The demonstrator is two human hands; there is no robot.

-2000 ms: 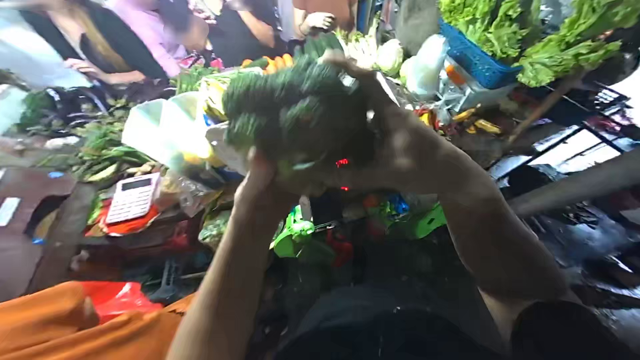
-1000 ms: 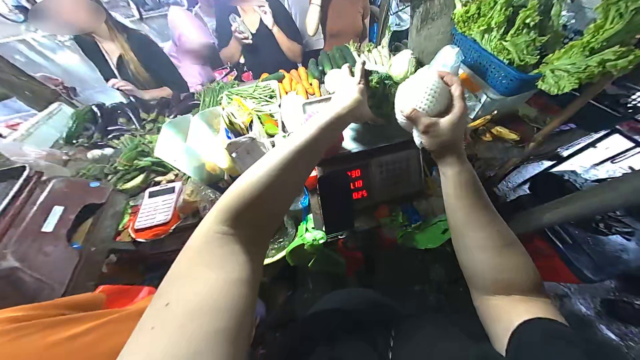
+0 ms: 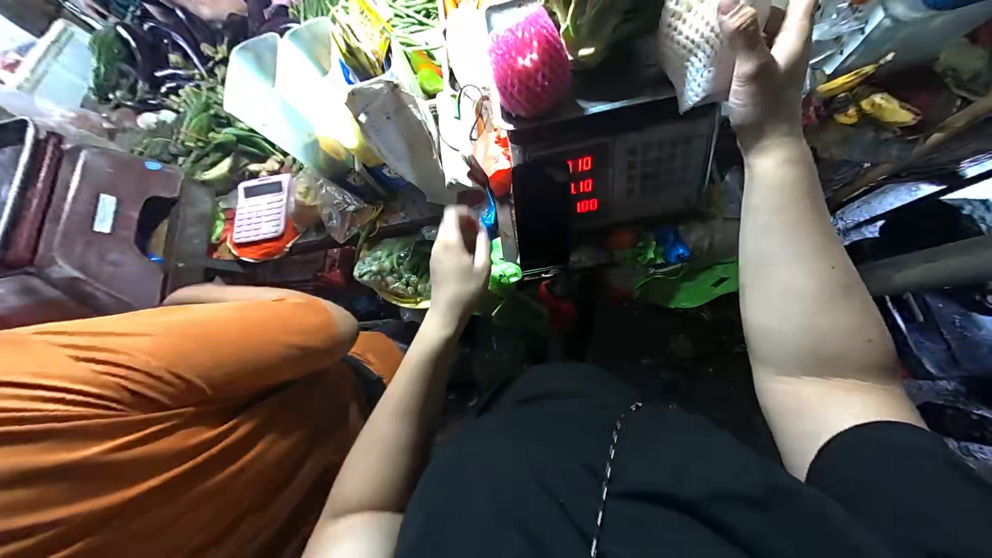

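Observation:
My right hand (image 3: 763,74) holds an item in a white foam-net sleeve (image 3: 694,54) at the right end of a digital scale (image 3: 651,155) with lit red digits. My left hand (image 3: 459,260) is beside the scale's left side, near a blue plastic piece (image 3: 487,211) and a clear bag of small green vegetables (image 3: 397,267); its fingers are curled, and whether they hold anything cannot be told. An item in a pink foam net (image 3: 528,62) lies at the scale's back left, next to a leafy vegetable (image 3: 593,31).
A person in an orange shirt (image 3: 155,372) sits close at my left. A pink calculator (image 3: 263,208) lies on orange plastic, right of a brown plastic case (image 3: 108,217). Okra and eggplants (image 3: 163,39) are heaped at the back left. Yellow peppers or fruit (image 3: 887,108) lie at the right.
My left hand has come back from over the scale to its near left side. The right hand keeps the white-netted item. The dark green vegetable held two seconds ago is out of my hands. The view has tilted down.

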